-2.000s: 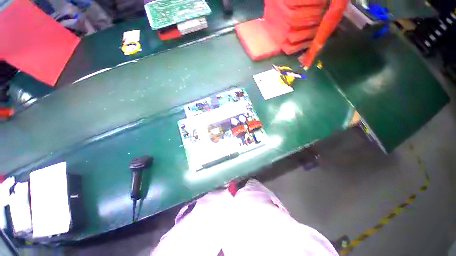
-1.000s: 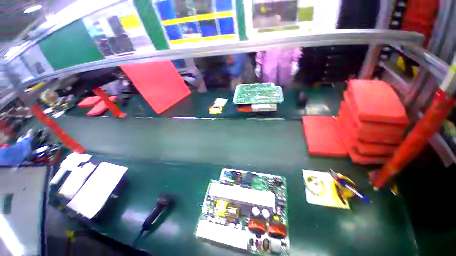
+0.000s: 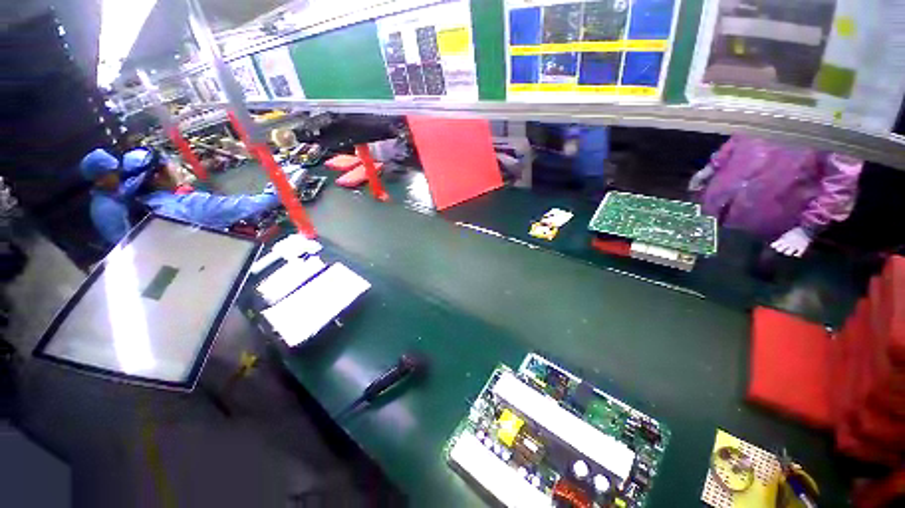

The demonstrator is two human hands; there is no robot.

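Observation:
A populated green circuit board [image 3: 561,437] with white heatsink bars and yellow and red-brown parts lies on the green bench [image 3: 447,288], low in the head view. A black-handled tool, perhaps an electric screwdriver [image 3: 389,381], lies to its left. A pale card [image 3: 739,474] with a yellow ring and a yellow-blue hand tool [image 3: 797,486] lies to its right. A second board [image 3: 655,223], plain green face up, rests on red and white items at the far side. Neither of my hands is in view.
Stacked red foam pads [image 3: 878,357] stand at right, a flat pad [image 3: 791,365] beside them. White rectangles [image 3: 318,303] lie at the bench's left end, near a tilted framed panel [image 3: 154,298]. A pink-smocked person [image 3: 779,189] stands across; blue-smocked people [image 3: 198,203] are at left.
The view has lifted and turned left. The framed panel and the people at left have come in, and bench items sit further right. No thing on the bench has visibly moved.

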